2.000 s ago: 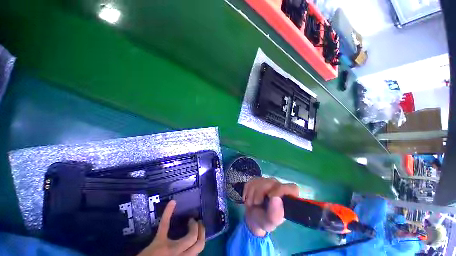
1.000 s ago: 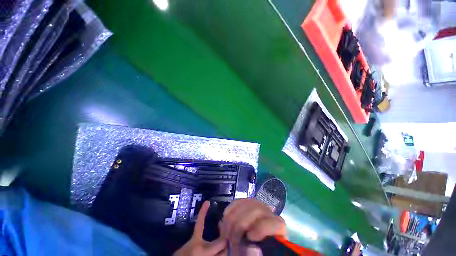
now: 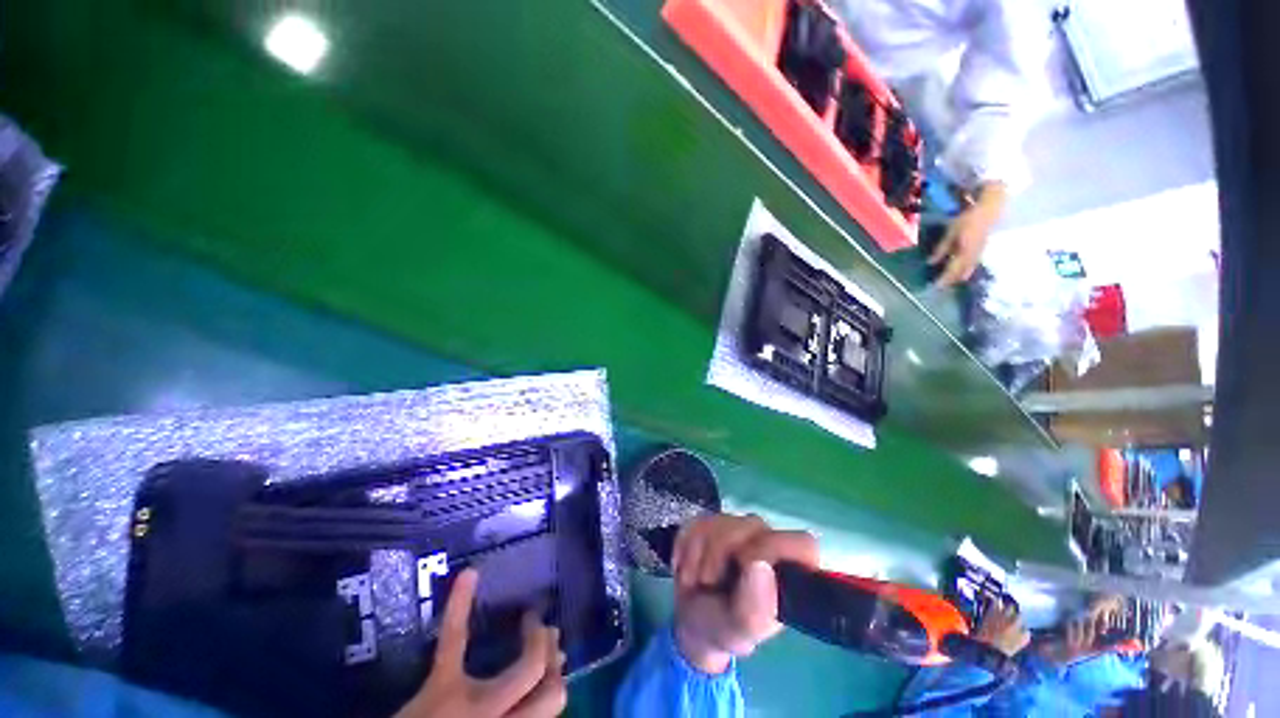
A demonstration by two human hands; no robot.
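A black plastic housing lies on a bubble-wrap sheet at the lower left, with silver bracket pieces near its middle. My left hand rests on the housing's lower right part, fingers spread, index finger beside a bracket; whether it holds anything small cannot be told. My right hand is closed around the black and orange electric screwdriver, right of the housing. The screwdriver's tip is hidden at my hand, over the edge of the round screw dish with grainy grey content.
A second black housing lies on bubble wrap across the green bench. An orange-red tray of black parts stands behind it, with another person's hand beside it. Another person's hands work at the lower right. Wrapped material shows at the left edge.
My right hand and screwdriver have moved from over the housing to the screw dish. The view has shifted. Another person's arm has appeared by the orange-red tray.
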